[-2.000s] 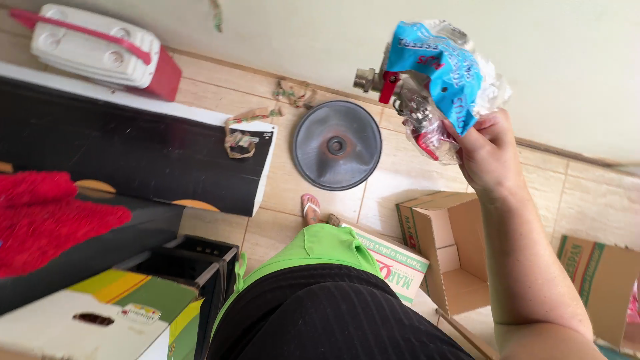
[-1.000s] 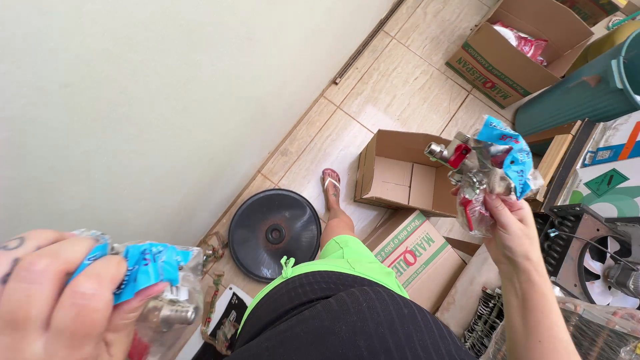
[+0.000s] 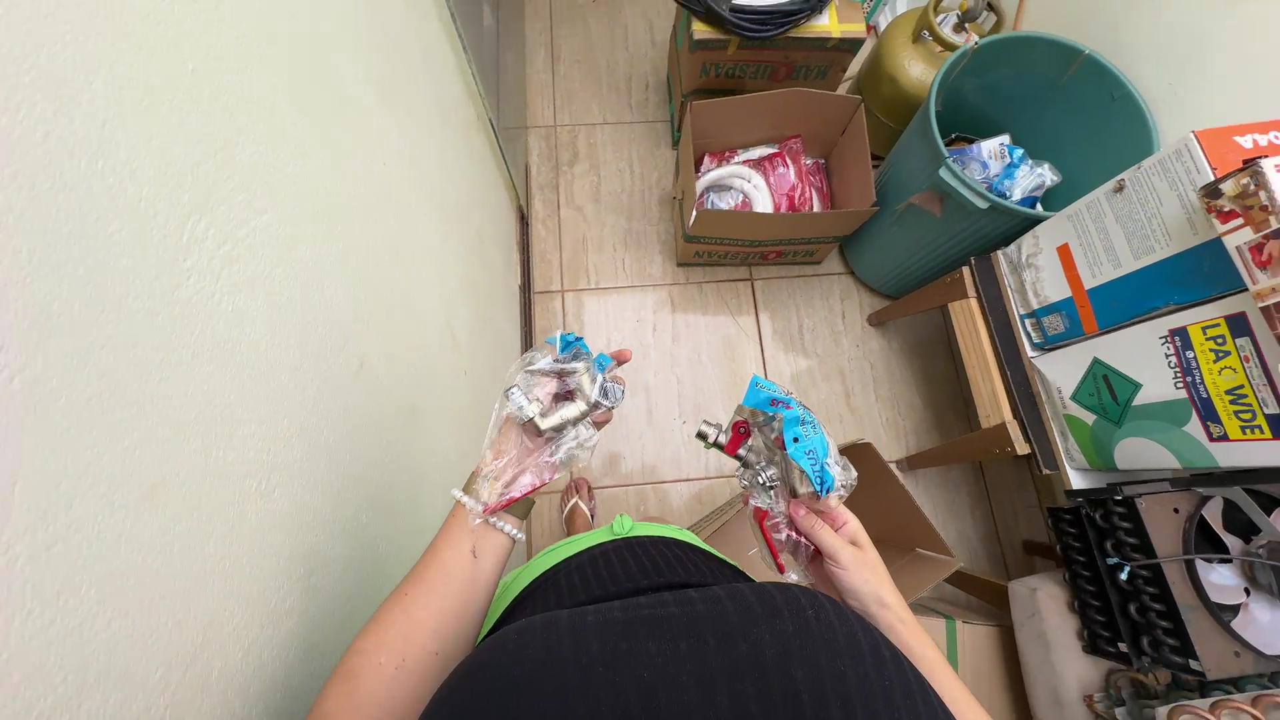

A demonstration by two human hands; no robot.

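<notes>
On the palm of my left hand (image 3: 510, 460) lies a clear plastic bag of metal valve fittings (image 3: 565, 400) with a blue label at its top; fingertips show behind the bag's right edge. My right hand (image 3: 845, 550) pinches the lower end of a second clear bag of metal valves (image 3: 770, 455), with red handles and a blue printed header. A threaded metal end points left from this bag. The two bags are apart, both held above the tiled floor. Much of my left hand is hidden behind its bag.
An opened cardboard box (image 3: 900, 530) stands below my right hand. Ahead, another box (image 3: 775, 225) holds red-and-clear packets with white hose. A green bin (image 3: 900, 225) with plastic packaging, a gas cylinder (image 3: 900, 70) and a wooden stand with boxes (image 3: 975, 350) are at right. A wall (image 3: 250, 300) borders the left.
The view has swung far toward the box of packets and the bin. My left hand, absent two seconds ago, came in at the lower left with its bag and is now nearer my right hand.
</notes>
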